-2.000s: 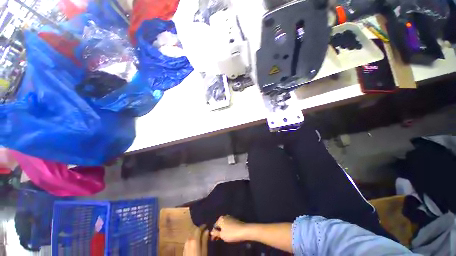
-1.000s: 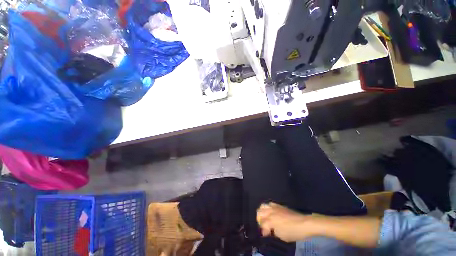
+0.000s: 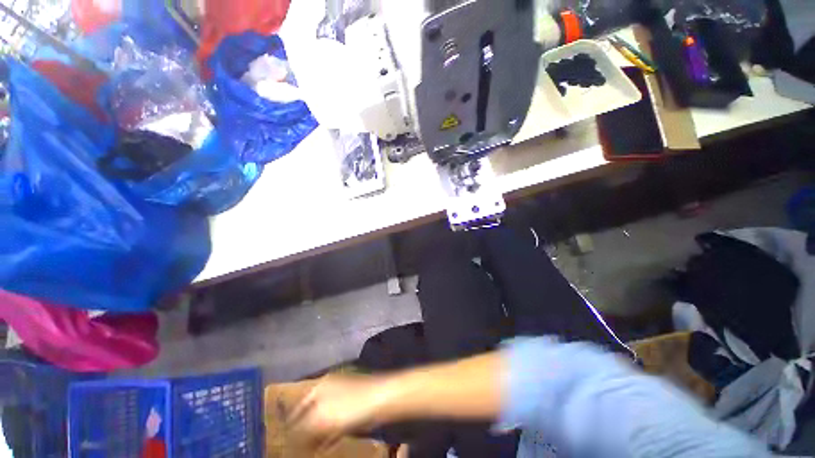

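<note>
My right hand point(image 3: 335, 410), bare and blurred, reaches from a light blue sleeve across my lap to the wooden bench at the lower left. Whether it holds anything is unclear. A sliver of skin at the bottom edge is perhaps my left hand point(image 3: 400, 451), nearly all cut off. Black cloth point(image 3: 393, 345) lies at the bench beside my black trousers point(image 3: 460, 309) and is hard to separate from them. The sewing machine point(image 3: 474, 80), with a dark front cover, stands ahead; its metal plate point(image 3: 476, 211) sits at the table edge with no hand near it.
A white tray of black parts point(image 3: 625, 89) and a phone-like rectangle point(image 3: 630, 130) lie right of the machine. Another parts tray point(image 3: 359, 165) lies left. Blue bags point(image 3: 98, 215) hang at the left above a blue crate point(image 3: 214, 416). A garment bundle point(image 3: 742, 291) lies at the right.
My right hand has moved left from over my lap to the wooden bench. The left hand, seen at the bench before, is now nearly out of the picture. The camera view has shifted.
</note>
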